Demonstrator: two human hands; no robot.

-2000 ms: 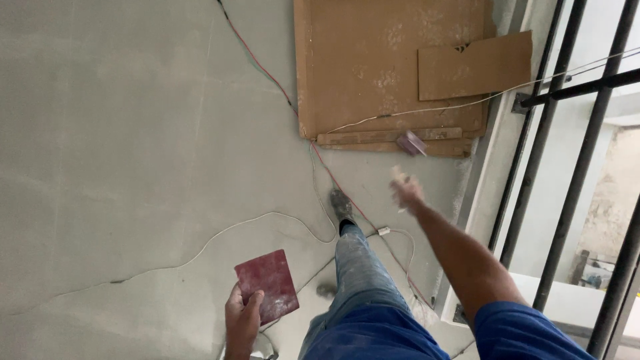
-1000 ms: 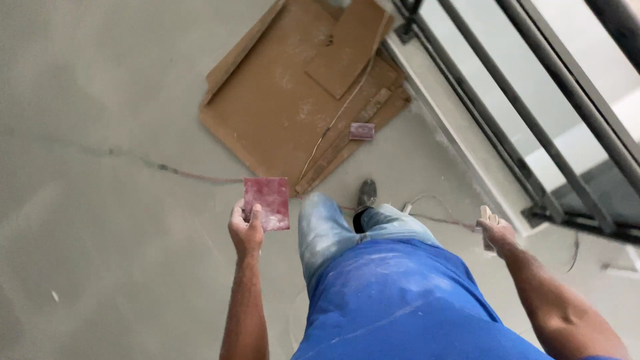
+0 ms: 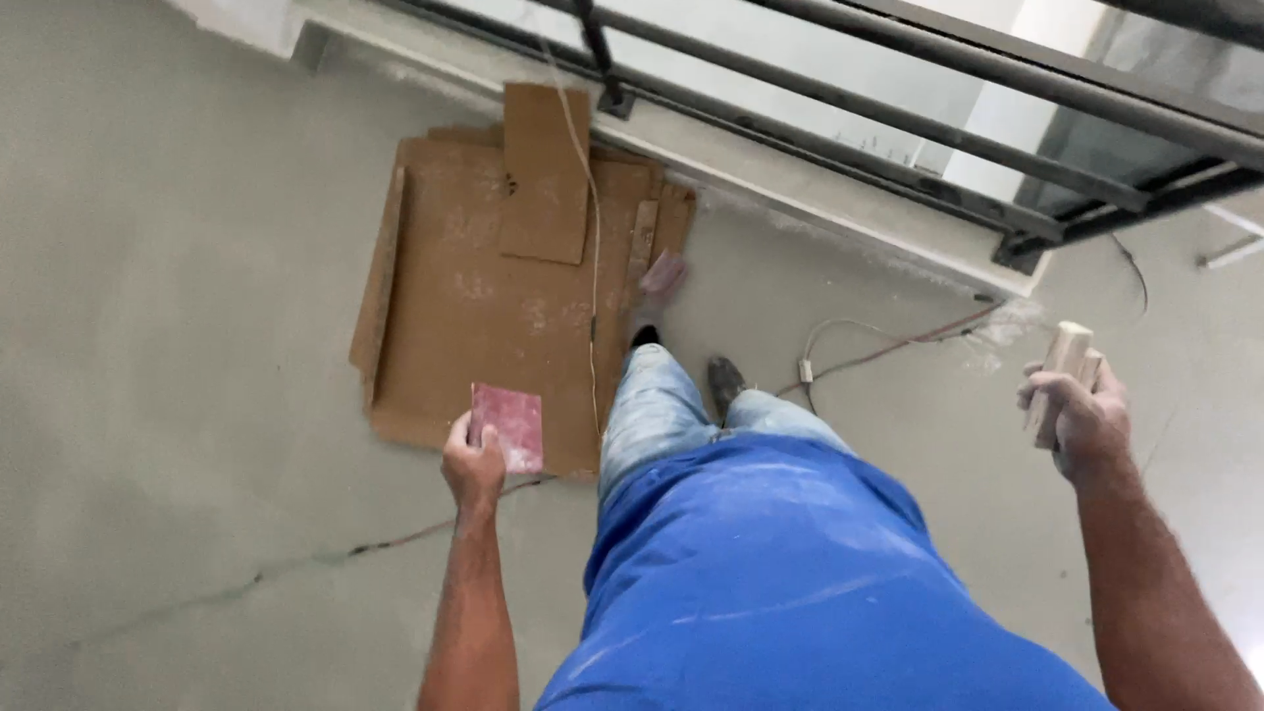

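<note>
My left hand (image 3: 476,464) grips a dusty dark-red sheet (image 3: 515,427), probably sandpaper, by its left edge, with the thumb on top. Out to the right, my right hand (image 3: 1084,410) is closed around a pale block (image 3: 1063,380), which seems to be wood and is coated in white dust; its exact make-up cannot be told. A smaller reddish-purple piece (image 3: 664,272) lies by the right edge of the cardboard, close to my foot. Flattened cardboard (image 3: 474,326) covers part of the floor ahead, and a smaller cardboard piece (image 3: 545,178) rests on it.
A black metal railing (image 3: 829,99) stands on a raised ledge (image 3: 790,202) ahead and to the right. A thin white cable (image 3: 594,286) crosses the cardboard. Other cords, one with a white connector (image 3: 805,371), run over the grey floor near my shoe (image 3: 726,380).
The view has turned strongly, so the railing now runs across the top. Both hands keep hold of their things. My right hand is farther out from my body than two seconds ago.
</note>
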